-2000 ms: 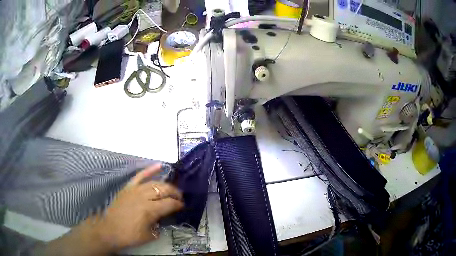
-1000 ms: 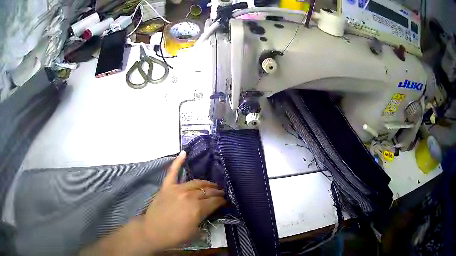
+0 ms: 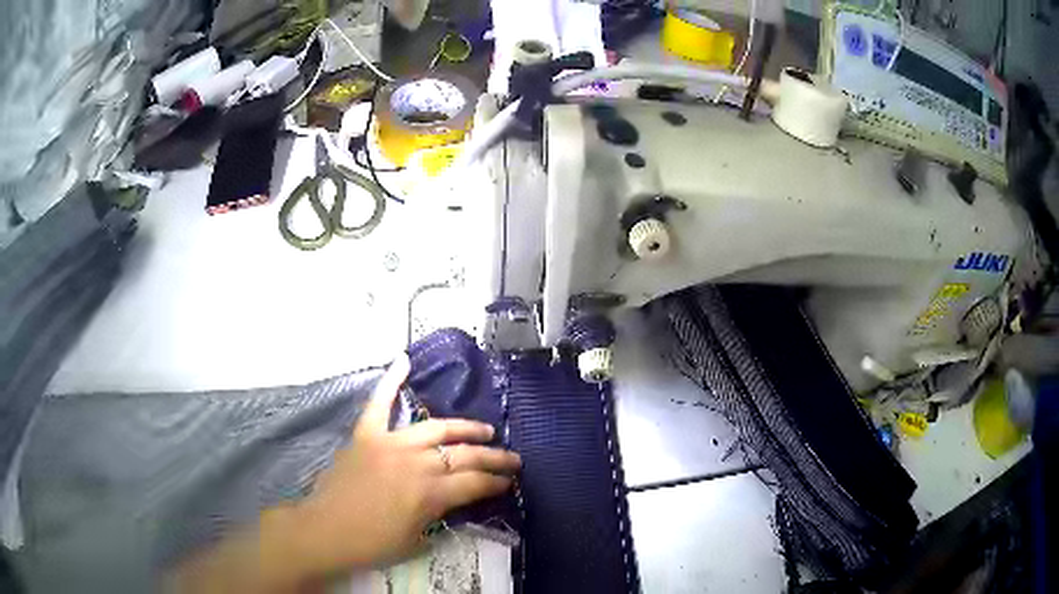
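Note:
A long navy-black band (image 3: 567, 464) with pale stitching on its edges runs from under the needle area toward me. Dark cloth (image 3: 451, 374) is bunched against its left edge, joined to a grey fine-striped garment (image 3: 197, 453) spread left. My left hand (image 3: 401, 476) comes from the lower left, its ringed fingers over the dark cloth and their tips at the band's edge. One digit points up beside the bunched cloth. Whether it grips or only presses is hidden. The presser foot (image 3: 508, 337) is small and unclear. My right hand is not in view.
The off-white JUKI machine head (image 3: 743, 197) stands at centre right. Folded dark striped pieces (image 3: 801, 429) lie under its arm. Scissors (image 3: 331, 209), a phone (image 3: 242, 163) and a tape roll (image 3: 420, 122) lie at upper left. Another yellow tape roll (image 3: 999, 415) is at right.
Since two seconds ago my left hand has moved right, up to the band's edge. The dark cloth has shifted and bunched near the foot. The whole view sits slightly lower than a second ago.

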